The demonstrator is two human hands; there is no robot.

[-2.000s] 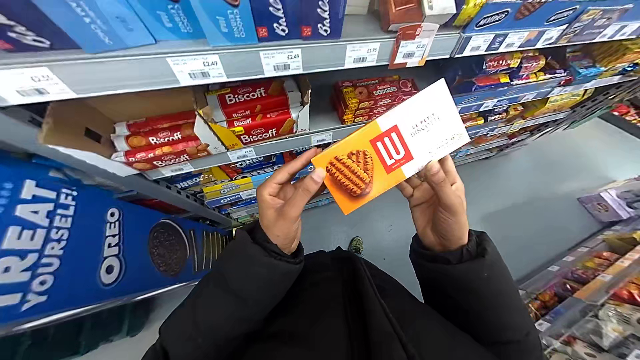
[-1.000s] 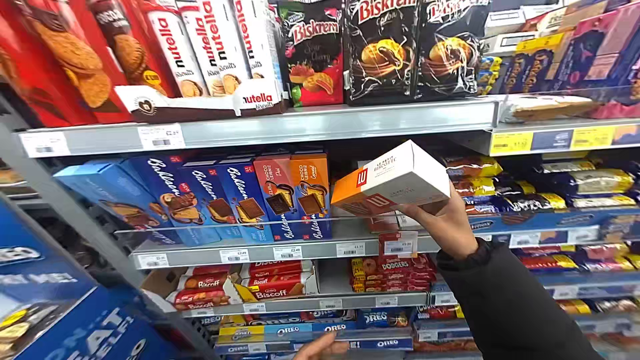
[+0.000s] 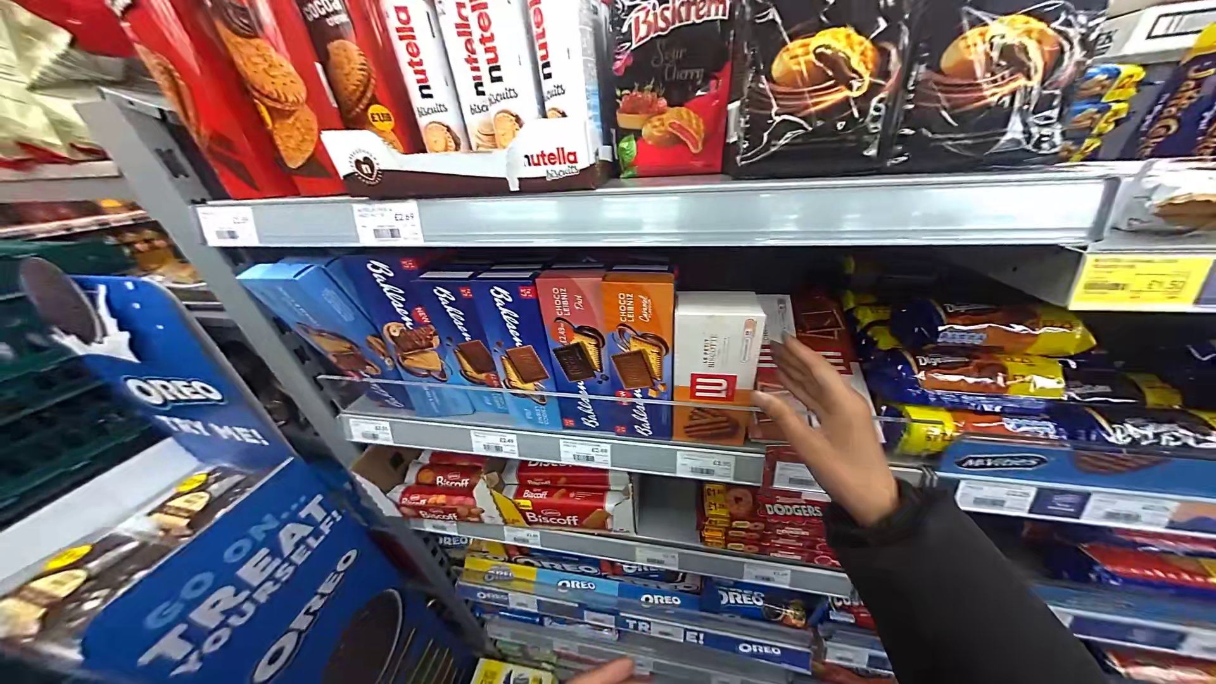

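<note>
A white and orange LU biscuit box (image 3: 718,366) stands upright on the middle shelf, beside an orange Choco Leibniz box (image 3: 638,351). Just right of the LU box is my right hand (image 3: 831,423), fingers apart and holding nothing, in front of red and white biscuit boxes (image 3: 825,332). Whether its fingertips touch a box, I cannot tell. Only a small part of my left hand (image 3: 608,673) shows at the bottom edge; its fingers are mostly cut off.
A clear plastic lip and price-label rail (image 3: 579,446) run along the shelf front. Blue Bahlsen boxes (image 3: 456,342) stand to the left, digestive packs (image 3: 993,328) lie to the right. Below are Biscoff packs (image 3: 560,508). A blue Oreo display stand (image 3: 237,560) fills the lower left.
The LU box was in both hands, then in my right hand before the shelf; now it stands on the shelf, let go. The view has moved up from my body to the shelves.
</note>
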